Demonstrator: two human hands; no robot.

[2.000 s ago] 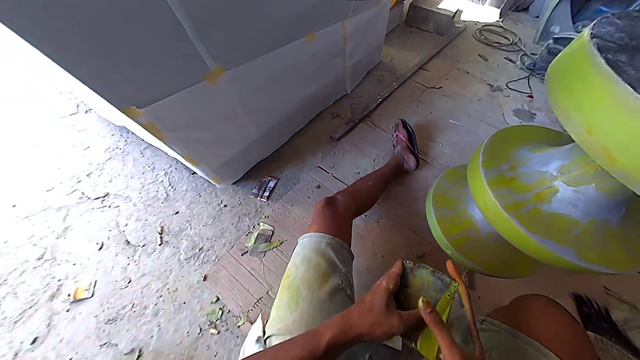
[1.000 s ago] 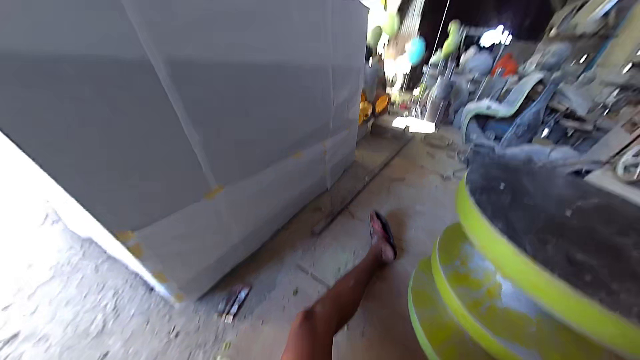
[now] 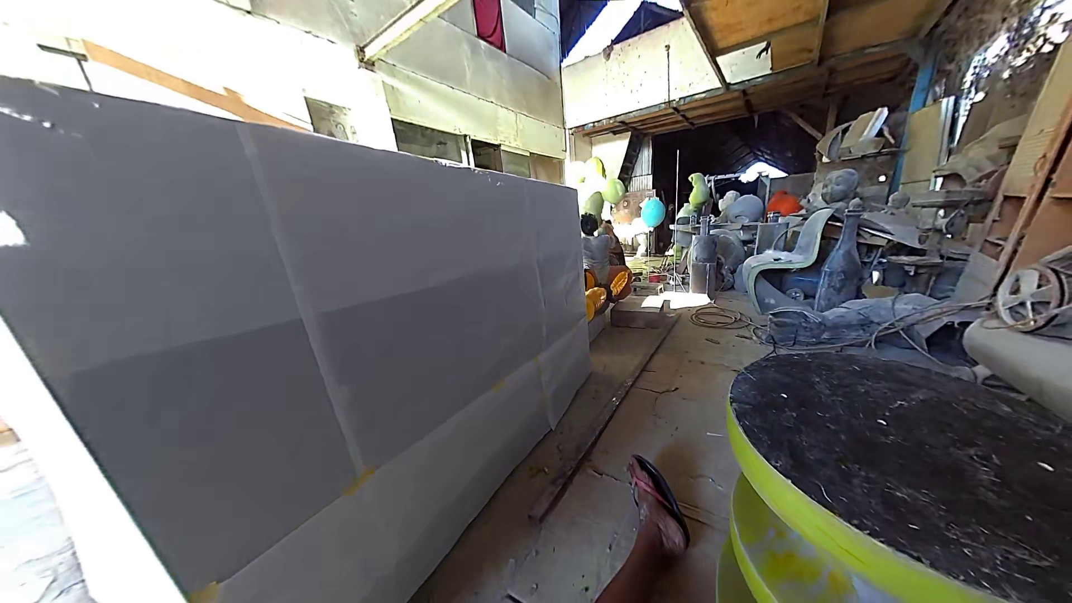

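Neither of my hands shows in the head view now, so what they hold or touch is hidden. At the lower right stands a tiered round piece with a yellow-green rim (image 3: 804, 511) and a dark, rough, dusty top. My leg reaches out at the bottom middle, its foot in a flip-flop (image 3: 662, 501) on the floor. To the left, a tall box-like form covered in grey-white sheets (image 3: 419, 310) fills much of the view, with bits of yellowish tape along its lower seam.
A long narrow bar (image 3: 603, 419) lies on the floor beside the covered form. Farther off are a coiled hose or cable (image 3: 716, 316), a curved chair (image 3: 787, 260), a bottle-shaped sculpture (image 3: 840, 264) and a spoked wheel (image 3: 1030, 299). A person (image 3: 596, 251) is beyond the form's far end.
The view has swung up toward the yard. Both hands, seen two seconds ago at the bottom with a greenish-yellow piece and a stick-like tool, have left the view.
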